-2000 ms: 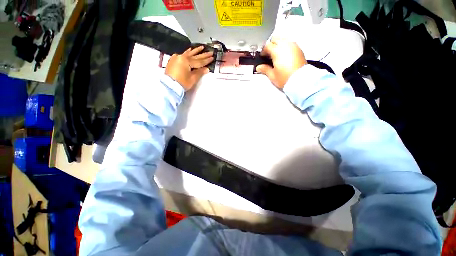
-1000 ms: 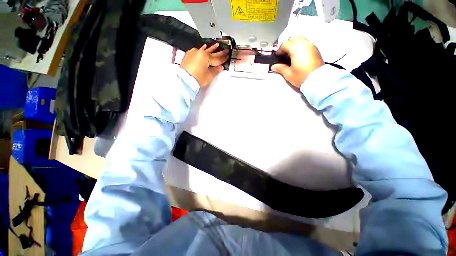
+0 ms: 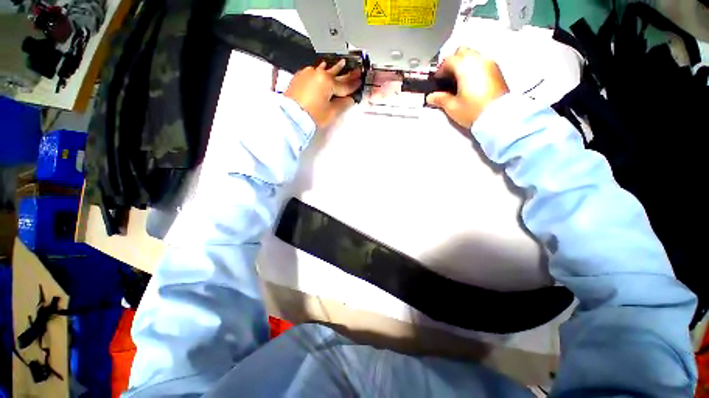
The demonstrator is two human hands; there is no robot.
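Observation:
My left hand [image 3: 327,91] rests on the end of a camouflage strap panel [image 3: 264,40] at the left of the sewing machine's clamp [image 3: 385,89]. Its fingers lie on the panel at the clamp's left edge. My right hand [image 3: 472,85] holds a black webbing strap [image 3: 424,85] between thumb and fingers, its end lying over the clamp from the right. The white sewing machine head [image 3: 389,43] with a yellow label stands above the clamp. A second curved camouflage panel [image 3: 373,260] lies on the white sheet nearer my body.
Camouflage strap panels [image 3: 167,101] hang in a stack at the left. A tangled black webbing heap [image 3: 653,140] fills the right side. Blue bins [image 3: 58,221] stand at far left. The table's pale front edge [image 3: 311,307] is close to my lap, with orange-red material [image 3: 124,350] below.
The whole view has shifted, so the machine and both hands appear farther right and higher than two seconds ago. Both hands keep nearly the same places beside the clamp.

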